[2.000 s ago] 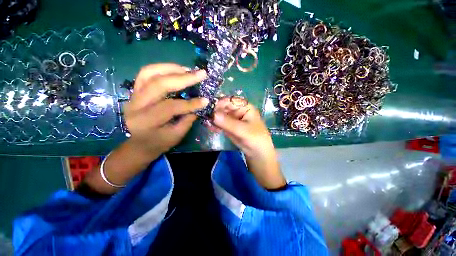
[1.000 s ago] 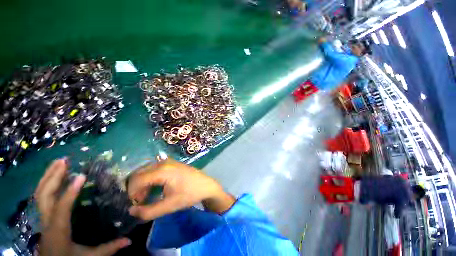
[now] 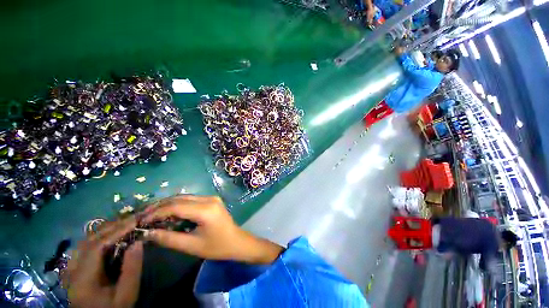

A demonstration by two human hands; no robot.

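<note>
My right hand [image 3: 207, 231] is low in the view, left of centre, with thumb and fingers closed around a bunch of dark flex parts [image 3: 176, 224]. My left hand [image 3: 102, 271] is at the lower left, blurred, its fingertips close to the right hand at the left end of the dark parts. The fingers hide much of the bunch. A long main mixed pile [image 3: 90, 132] of dark parts with yellow and white specks lies beyond the hands. A compact ring pile [image 3: 256, 135] of coppery rings lies right of it.
Pale scraps [image 3: 141, 197] and a thin ring [image 3: 95, 225] lie near my hands. A white paper slip [image 3: 183, 85] lies between the piles. The tray [image 3: 21, 286] shows at lower left. Across the aisle are people in blue and dark clothes, red stools [image 3: 410, 233] and a red crate stack [image 3: 430, 175].
The view has turned right from the bench towards the aisle, so the piles appear further left. My hands were apart one second ago and are now close together at the dark parts.
</note>
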